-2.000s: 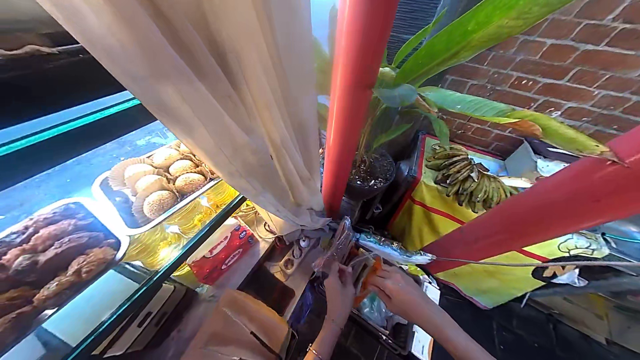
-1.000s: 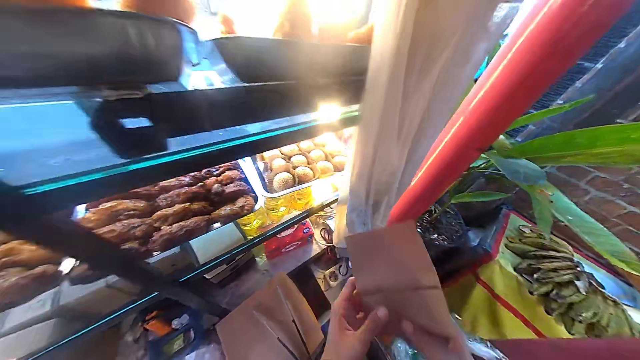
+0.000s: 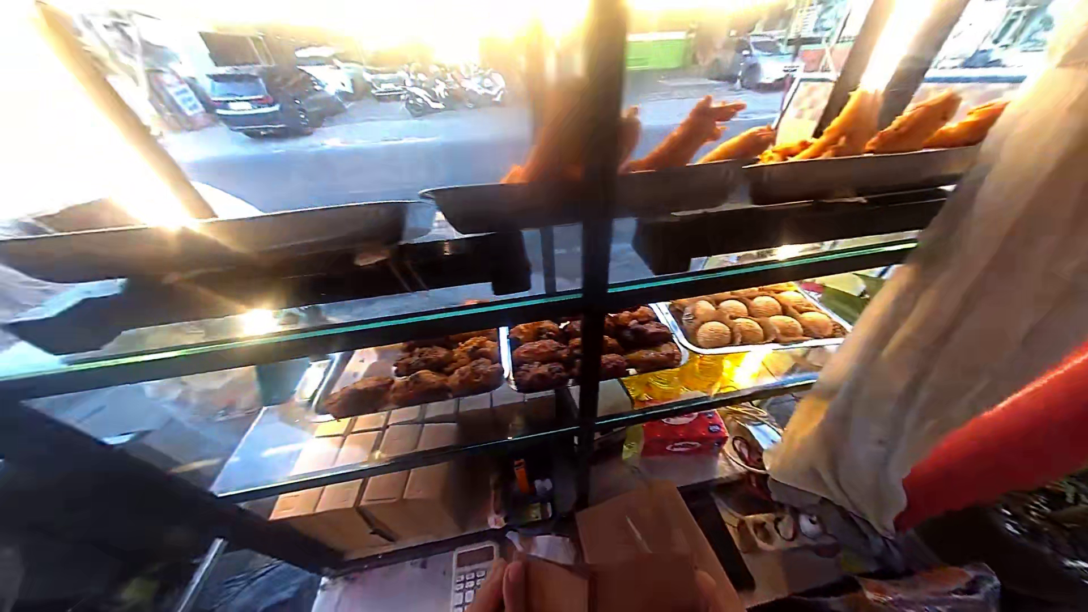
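My left hand (image 3: pixel 501 586) is at the bottom edge, its fingers closed on the left side of a brown cardboard box (image 3: pixel 620 582). Only a small part of my right hand (image 3: pixel 707 588) shows at the box's right side, touching it. Behind the box stands another brown cardboard piece (image 3: pixel 650 518). A white calculator (image 3: pixel 473 574) lies just left of my left hand. Trays of dark fried chicken (image 3: pixel 544 353) and round pastries in paper cups (image 3: pixel 748 323) sit on the glass shelf beyond.
The display case's dark upright post (image 3: pixel 595 255) and glass shelf edges (image 3: pixel 340 476) stand in front. Stacked cardboard boxes (image 3: pixel 399 476) are at lower left, a red packet (image 3: pixel 684 433) in the middle. A beige curtain (image 3: pixel 918 306) and red pole (image 3: pixel 1003 433) bound the right.
The view has swung far left, toward the display case. Two seconds ago my hands were at items by the red pole; one second ago they held a brown cardboard piece.
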